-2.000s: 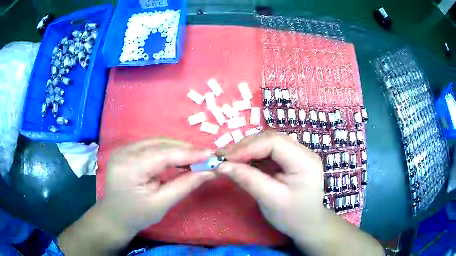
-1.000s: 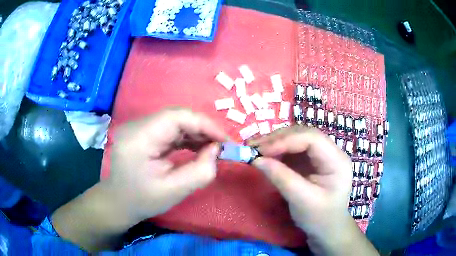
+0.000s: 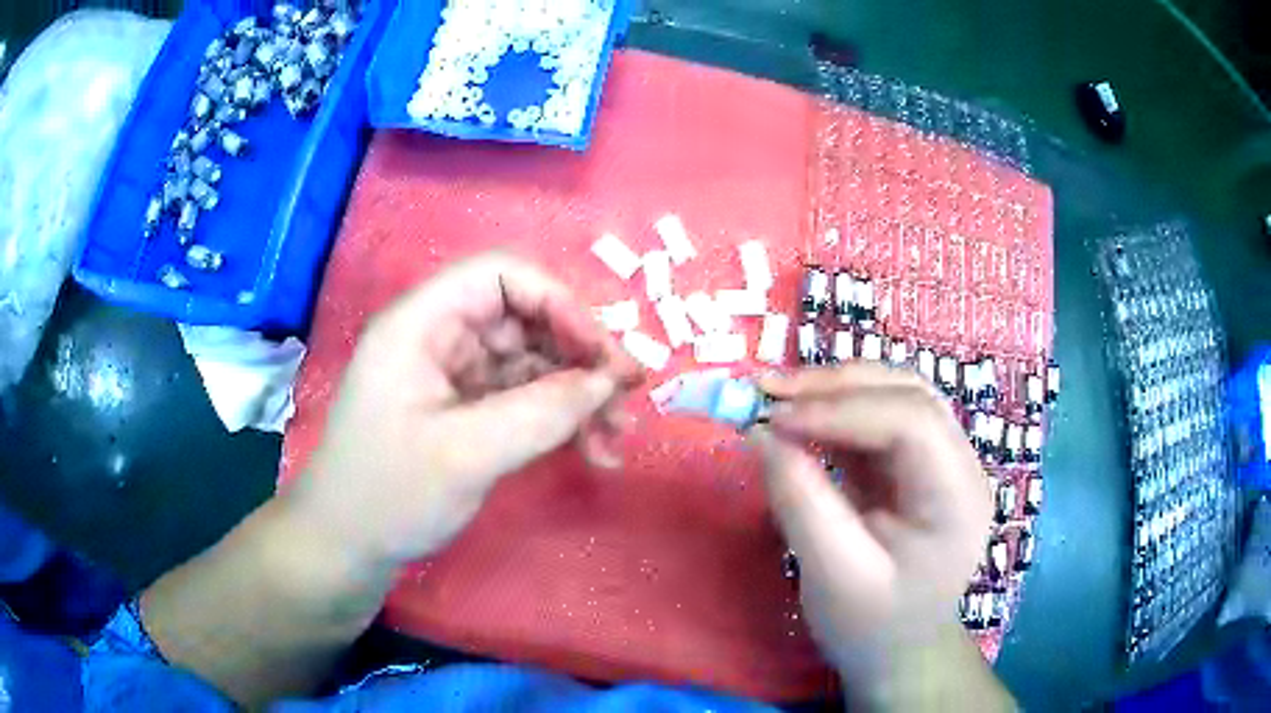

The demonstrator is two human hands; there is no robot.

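My right hand point(image 3: 878, 488) pinches a small cylindrical unit point(image 3: 728, 400) at its right end between thumb and fingertips, above the mat. The unit looks bluish-white with a dark right end. My left hand point(image 3: 460, 404) is just left of it, thumb and index fingertip close together, not touching the unit. The left fingertips are blurred, and whether they hold something small cannot be told. White sleeves point(image 3: 718, 344) lie in a loose pile on the red mat point(image 3: 586, 585) beyond my hands. The clear blister tray point(image 3: 927, 237) lies on the right of the mat, partly filled with silver-black units.
A large blue bin point(image 3: 265, 265) holds loose silver cylinders at the upper left. A smaller blue bin point(image 3: 481, 123) beside it holds white rings. Crumpled white tissue point(image 3: 244, 376) and a clear plastic bag point(image 3: 63, 167) lie left. A second blister tray point(image 3: 1178, 432) and a black holder point(image 3: 1101, 112) stand right.
My left hand has let go of the unit's left end and moved slightly left of it. My right hand keeps the unit, slightly farther right. Earlier both hands held it.
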